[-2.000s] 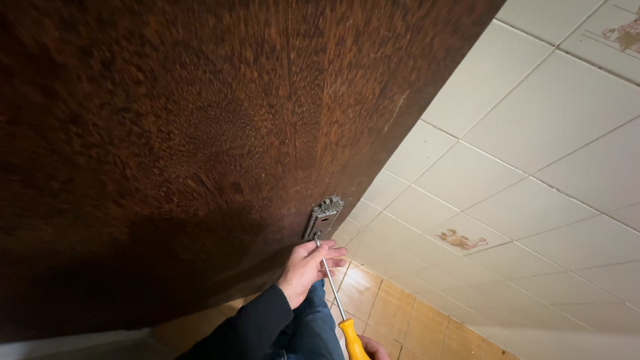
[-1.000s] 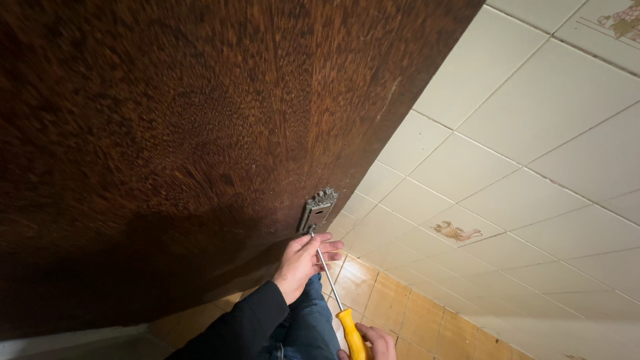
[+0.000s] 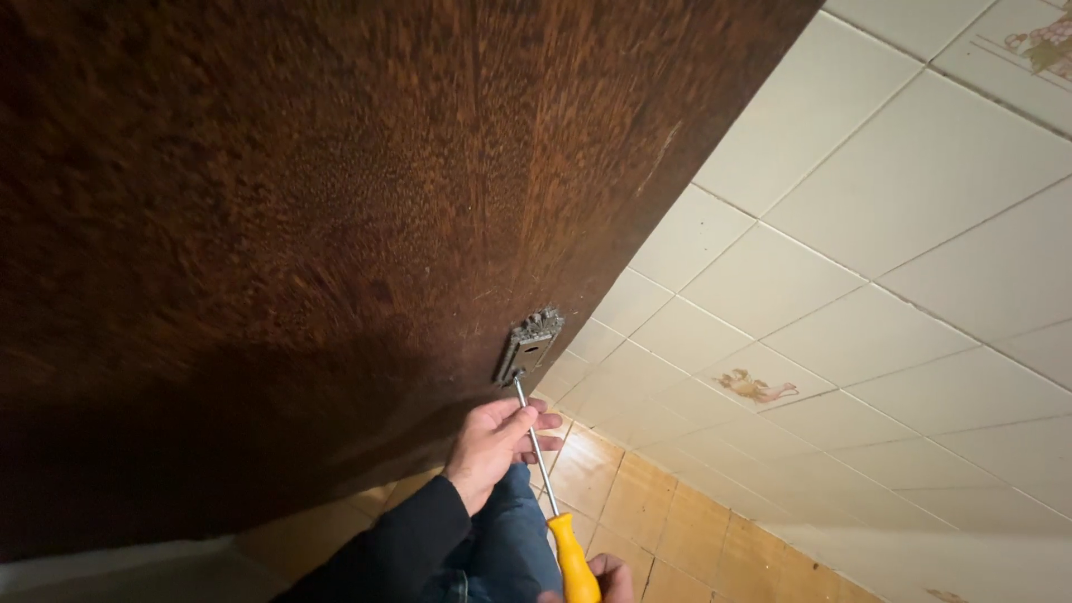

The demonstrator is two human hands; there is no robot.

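Observation:
An ornate metal door plate (image 3: 531,347) lies flat against a dark brown wooden door (image 3: 360,209), near the door's edge. The tip of a screwdriver (image 3: 573,559) with a yellow handle and a long metal shaft meets the plate's lower end. My left hand (image 3: 501,440) steadies the shaft between thumb and fingers, just below the plate. At the bottom of the view my right hand (image 3: 611,578) is at the yellow handle, with its fingers around it and partly cut off by the frame.
A wall of cream tiles (image 3: 837,268), some with painted figures, runs along the right beyond the door's edge. Orange-brown floor tiles (image 3: 657,502) lie below. My leg in blue jeans (image 3: 515,536) is under my left forearm. A pale strip (image 3: 117,565) shows at the lower left.
Two seconds ago the right hand was mostly out of view below the handle; more of it shows now. The screwdriver stays against the plate, and the left hand remains on its shaft.

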